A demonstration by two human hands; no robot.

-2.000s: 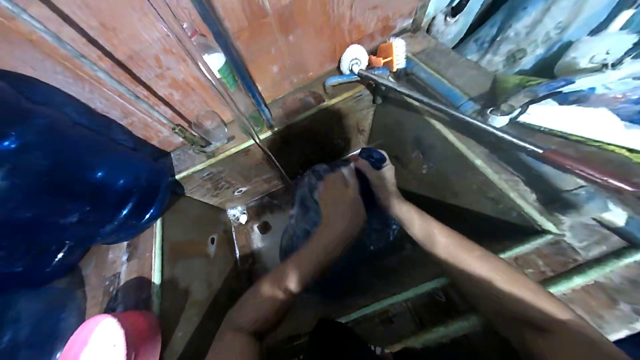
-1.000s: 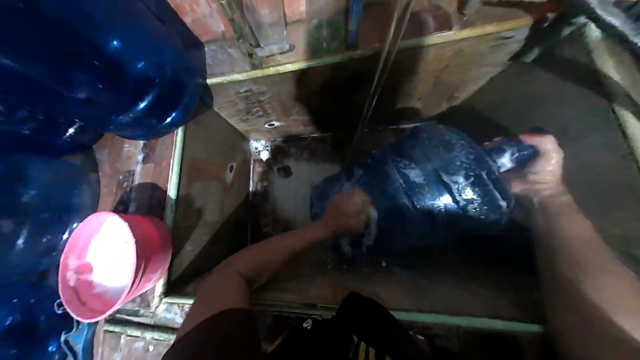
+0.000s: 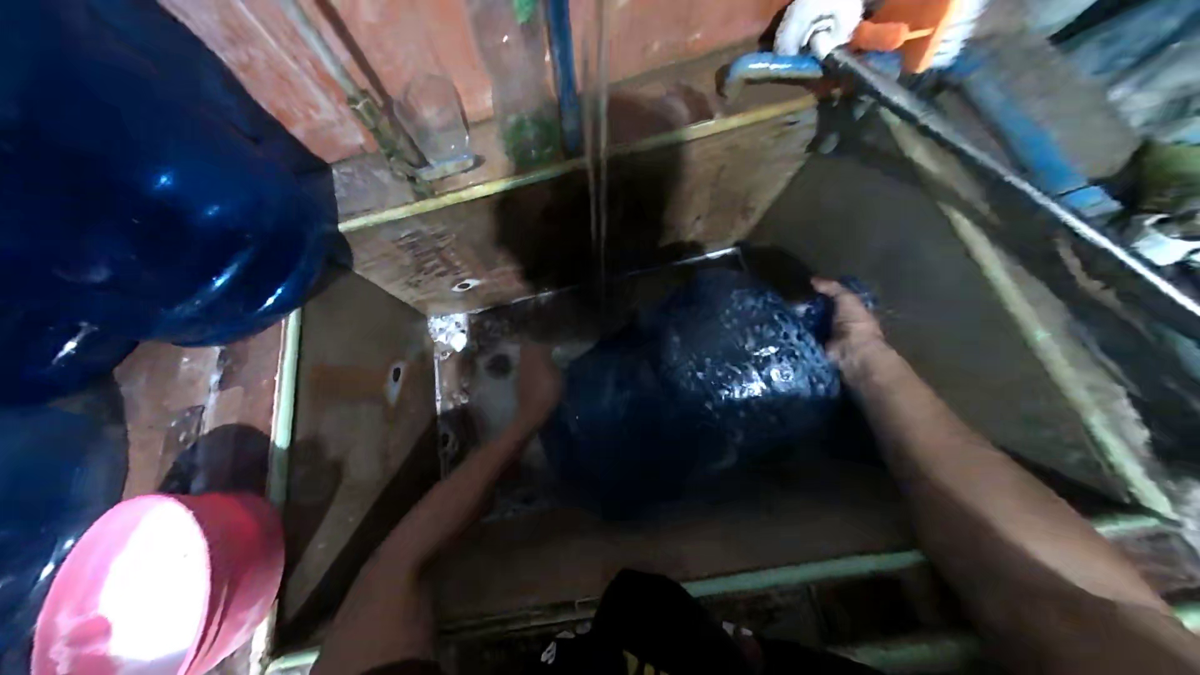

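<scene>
A wet blue plastic water jug (image 3: 694,394) lies on its side low in a wooden trough (image 3: 806,567), its neck to the right. Around the neck my right hand (image 3: 851,323) is closed. My left hand (image 3: 538,380) is at the jug's left end, blurred; whether it grips or only touches the jug cannot be told. Thin streams of water (image 3: 597,141) fall behind the jug near the trough's back wall.
Large blue jugs (image 3: 159,187) stand at the left, above a pink bucket (image 3: 122,581). Clear bottles (image 3: 436,122) are on the back ledge. A long-handled brush (image 3: 937,131) lies across the right corner by an orange brush (image 3: 914,33).
The jug sits lower in the trough than one second ago, when its side was raised to view. My left hand has moved from its near side to its left end. The view has shifted.
</scene>
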